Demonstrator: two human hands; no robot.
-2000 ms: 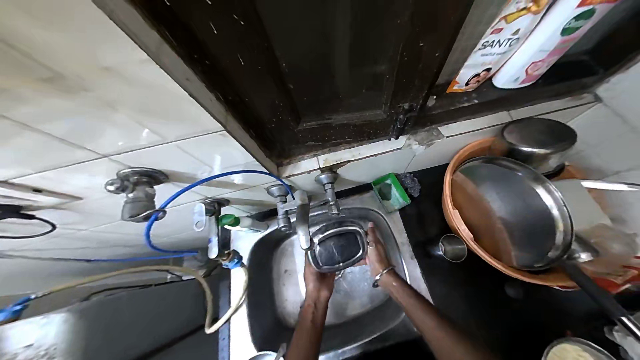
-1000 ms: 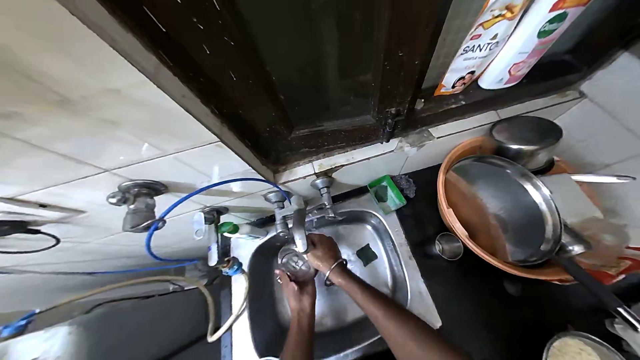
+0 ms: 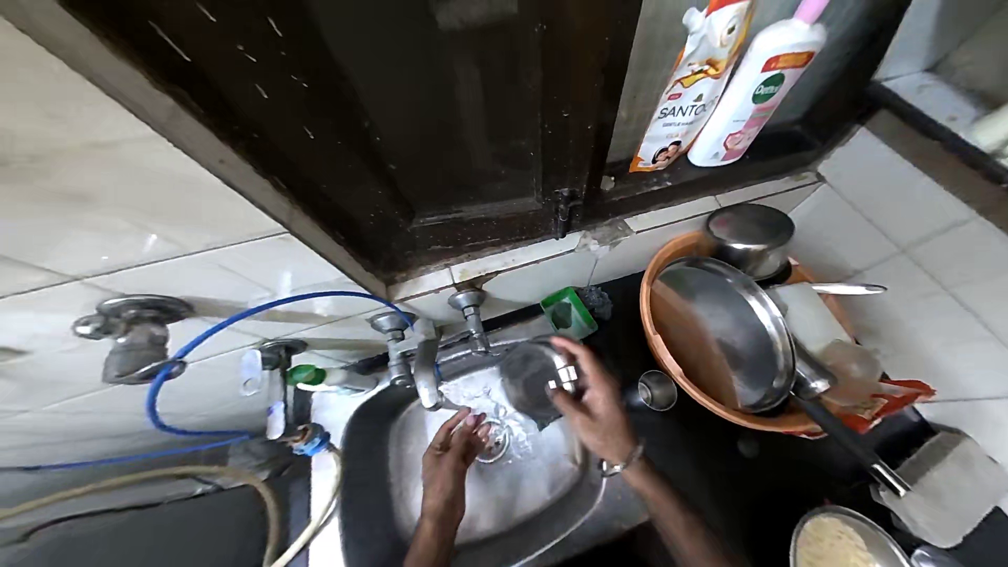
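Note:
My right hand (image 3: 594,398) grips a round steel vessel (image 3: 535,378), blurred, at the right side of the steel sink (image 3: 492,512). My left hand (image 3: 453,461) holds nothing, its fingers apart, over the sink left of the drain (image 3: 494,441). Water runs from the tap spout (image 3: 427,370) into the basin just beyond my left hand. A dark scrubbing pad seen earlier in the sink is mostly hidden by the vessel.
An orange tub (image 3: 654,339) on the right holds a large steel pan (image 3: 728,331) and a steel pot (image 3: 748,236). Near the sink stand a small steel cup (image 3: 657,390) and a green soap dish (image 3: 568,313). A bowl of pale food (image 3: 835,543) sits at bottom right.
The hands were together at a vessel under the tap; now they are apart, and my right hand has moved right with a vessel. The rectangular container held two seconds ago is out of my hands.

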